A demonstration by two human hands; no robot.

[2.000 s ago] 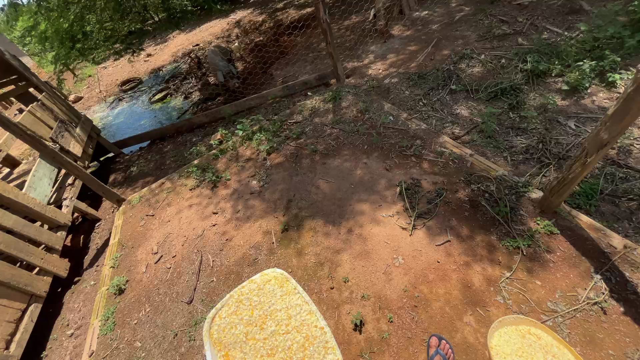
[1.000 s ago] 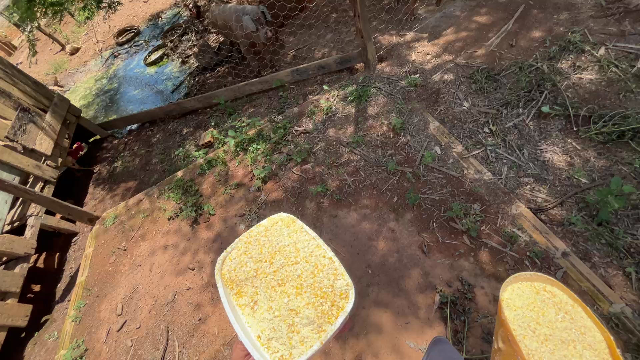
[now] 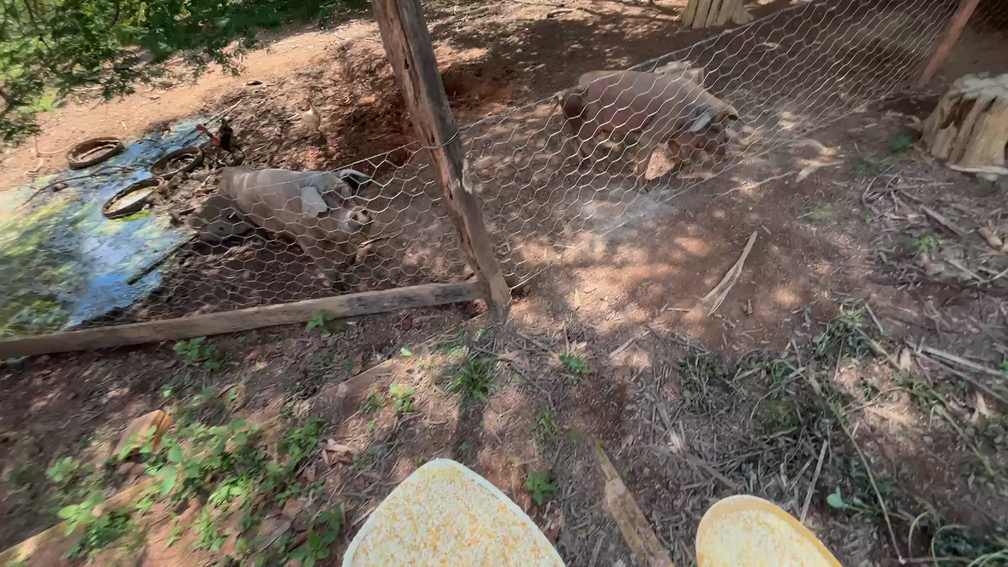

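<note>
A white-rimmed tub of cracked corn (image 3: 453,520) shows at the bottom centre, cut off by the lower edge. To its right is a yellowish rounded container, also full of cracked corn (image 3: 760,539). Neither of my hands is visible; whatever holds the two containers lies below the view. Beyond a wire mesh fence (image 3: 583,165) stand two pigs: a greyish one (image 3: 287,205) at the left, facing the mesh, and a brown one (image 3: 646,110) at the upper right, its head low.
A leaning wooden post (image 3: 441,134) carries the mesh, with a wooden beam (image 3: 236,319) along its foot at the left. Old tyres (image 3: 130,197) lie by a blue-green puddle (image 3: 87,252). A tree stump (image 3: 972,122) stands at the right. Planks, sticks and weeds lie on the near ground.
The view has moved forward and up toward the fence, so both pigs now show. The wooden slatted structure at the left and the sandalled foot have gone out of view. Both corn containers sit lower in the frame.
</note>
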